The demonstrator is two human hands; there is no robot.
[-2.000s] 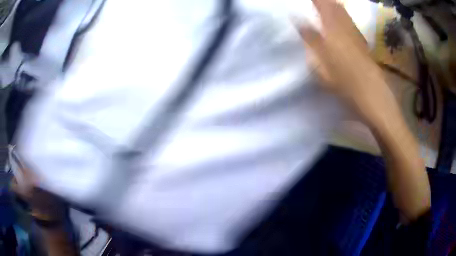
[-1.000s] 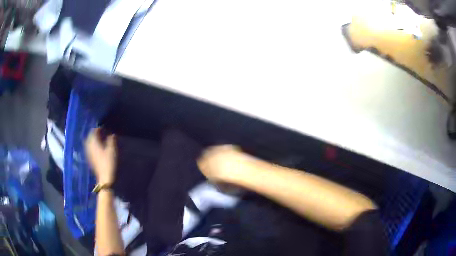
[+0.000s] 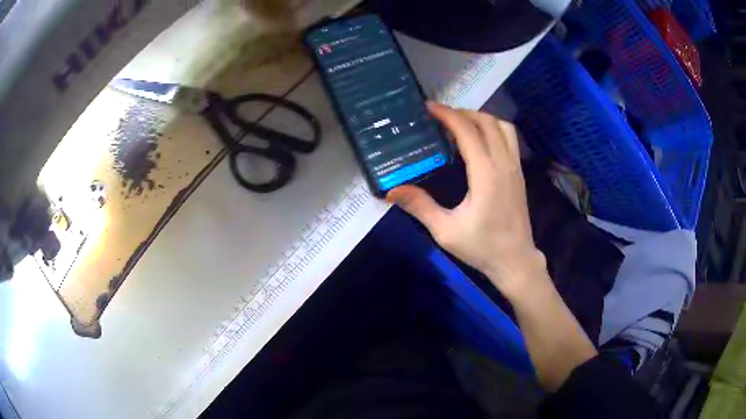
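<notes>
The black smartphone (image 3: 372, 102) lies on the pale table (image 3: 204, 270) with its screen lit. My right hand (image 3: 478, 176) reaches in from the lower right and holds the phone's lower end. The thumb is at the bottom edge and the fingers are at the right edge. My left hand is not in view. Scissors with black handles (image 3: 214, 113) lie left of the phone, their blades pointing left.
The sewing machine head (image 3: 98, 49) marked HIKA is at upper left. A ruler scale runs along the table edge. Blue crates (image 3: 613, 155) stand at right, with white cloth (image 3: 654, 274) and dark cloth (image 3: 581, 254) beside my forearm.
The view has swung right, to the machine and phone. The white panel held earlier is out of my hands. My right hand has moved up to the phone; my left has left the picture.
</notes>
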